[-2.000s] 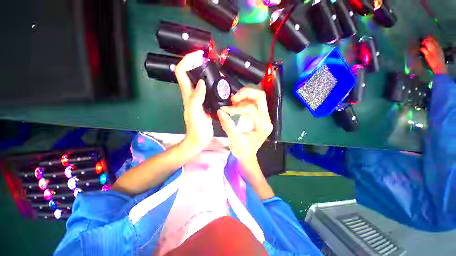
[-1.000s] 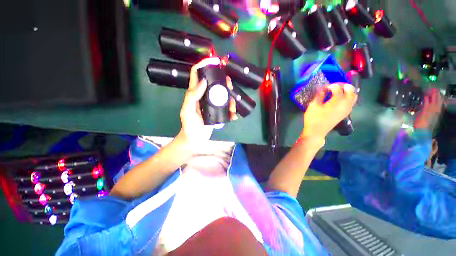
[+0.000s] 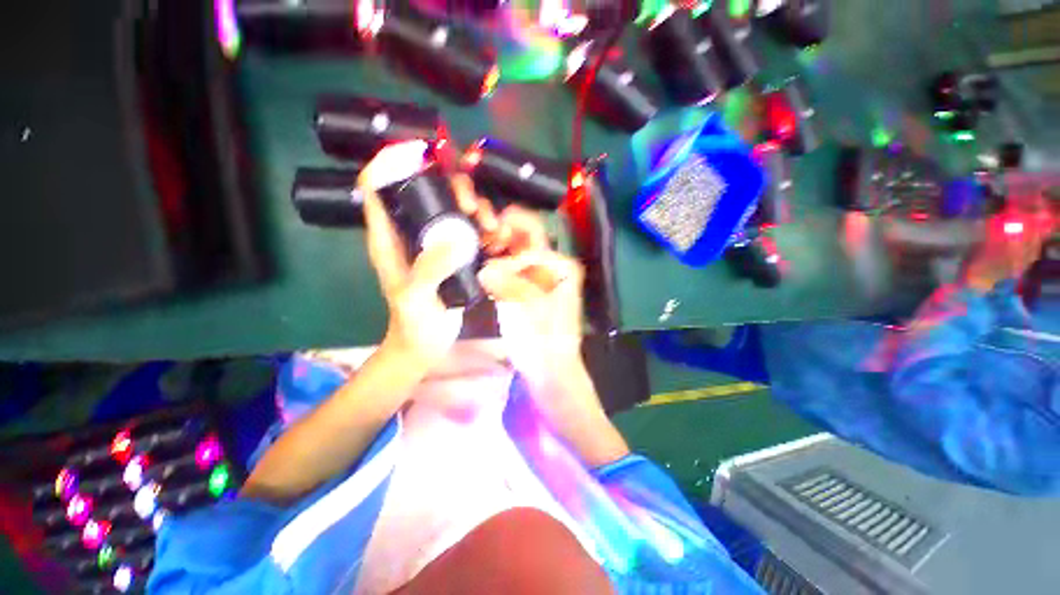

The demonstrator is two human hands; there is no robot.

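A black cylindrical light unit [image 3: 421,209] with a pale round disc on its side is held above the bench's near edge. My left hand [image 3: 407,273] grips it, thumb beside the disc. My right hand [image 3: 537,285] is at its lower right end with the fingers bent together; blur hides whether a screw is between them. The black electric screwdriver [image 3: 597,262] lies on the bench just right of my right hand. The blue screw bin [image 3: 744,186] with silver screws stands further right.
Several light units [image 3: 378,124] lie behind my hands and at the back. A large black tray [image 3: 116,174] is at left. A filled tray [image 3: 140,494] of glowing units is below the bench. At right are another worker's blue sleeve [image 3: 947,372] and a grey vented case [image 3: 849,511].
My right hand has moved left from the screw bin to the held unit. The unit is now tilted in my left hand. The whole view has shifted, with bench things further left.
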